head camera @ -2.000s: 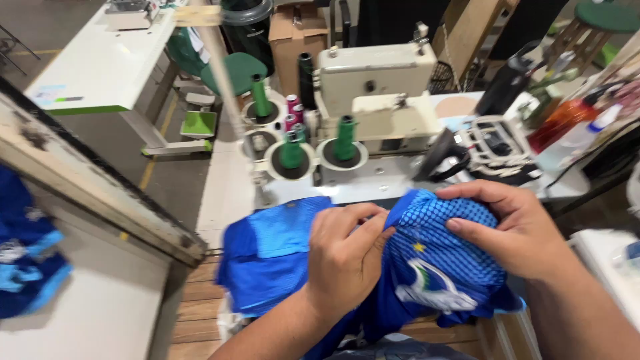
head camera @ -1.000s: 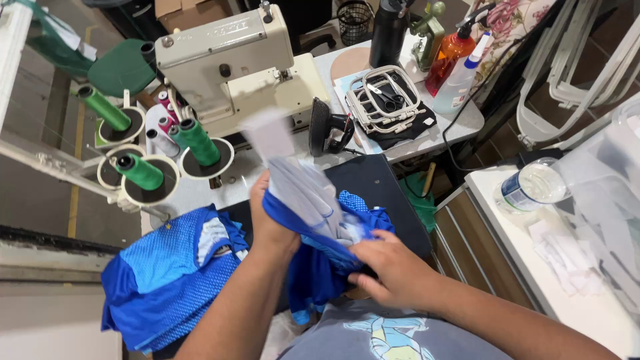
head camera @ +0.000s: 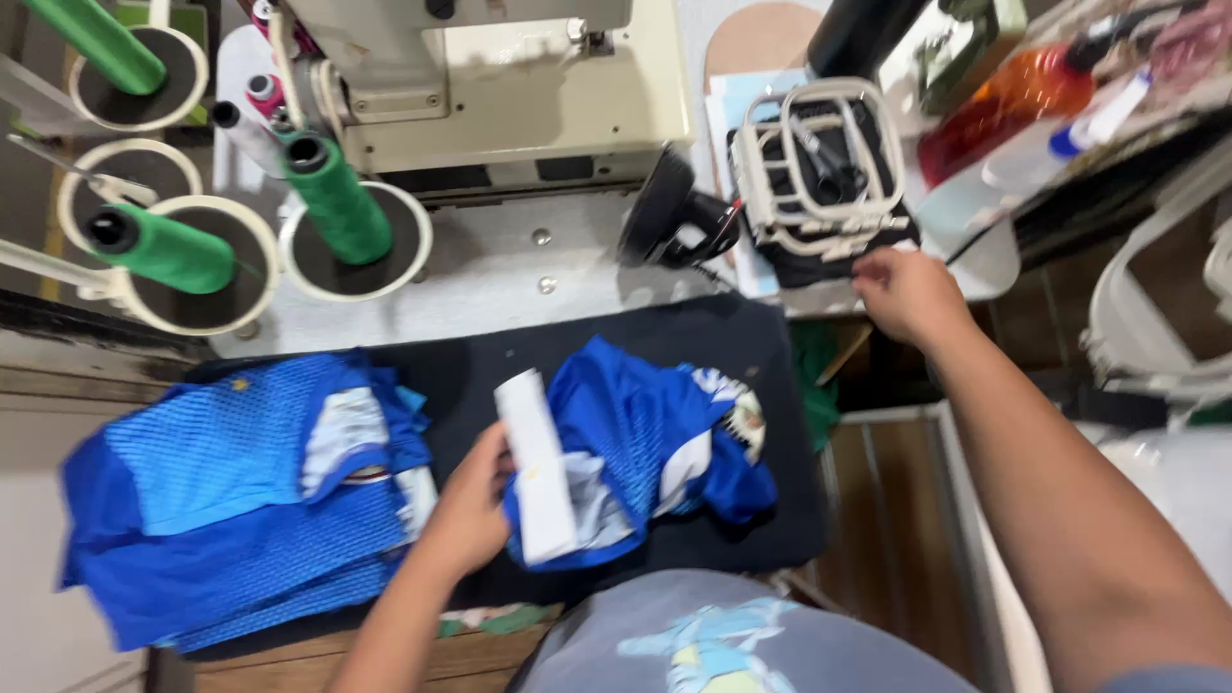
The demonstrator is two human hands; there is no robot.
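Observation:
A crumpled blue jersey point(head camera: 626, 414) lies on the black cloth-covered surface in front of me. My left hand point(head camera: 476, 500) grips its left edge, where a strip of white backing point(head camera: 539, 467) stands out from the fabric. My right hand point(head camera: 900, 289) is at the lower right corner of a black cloth point(head camera: 799, 269) under white embroidery hoops point(head camera: 837, 154); its fingertips are close together, and whether they hold anything is unclear. Dark-handled scissors or snips point(head camera: 828, 173) appear to lie within the hoops. Folded blue jerseys point(head camera: 241, 481) are stacked at the left.
A sewing or embroidery machine point(head camera: 520, 96) stands behind, with green thread cones point(head camera: 337, 207) on stands to its left. A black lamp-like object point(head camera: 674, 217) sits right of centre. An orange spray bottle point(head camera: 1020, 101) and a clear bottle point(head camera: 1039, 159) stand at the back right.
My right hand has left the jersey and reached right to the black cloth by the hoops. The jersey now lies on the black surface, my left hand still on it. The view has turned.

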